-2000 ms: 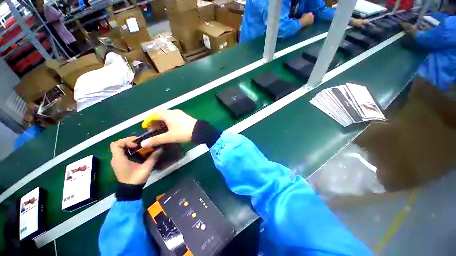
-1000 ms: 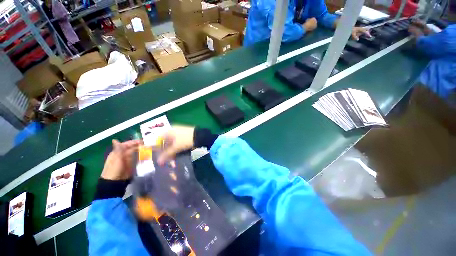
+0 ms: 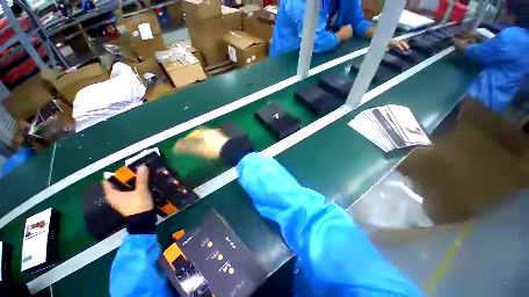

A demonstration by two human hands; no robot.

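My left hand (image 3: 130, 194) holds a printed box sleeve (image 3: 165, 183), black with orange edges, above the belt. A plain black inner box (image 3: 101, 214) lies on the belt beside and partly behind this hand. My right hand (image 3: 200, 144) is motion-blurred over the belt, with a yellow-orange patch at the fingers; its grip is unclear. A dark box (image 3: 236, 130) shows just behind the right wrist, partly hidden. The stack of flat sleeves (image 3: 223, 255) lies at the near edge. A sleeved box (image 3: 37, 239) with a white top lies on the belt at left.
More black boxes (image 3: 277, 119) line the green conveyor belt toward the upper right. Fanned printed cards (image 3: 391, 126) lie on the right ledge. Grey posts (image 3: 374, 55) stand by the belt. Blue-smocked people are across and at far right. An open carton (image 3: 464, 174) is at right.
My left hand has moved from beside the stack to over the belt with a sleeve. My right hand has come off the sleeve and moved up over the belt. The white-topped boxes have shifted left.
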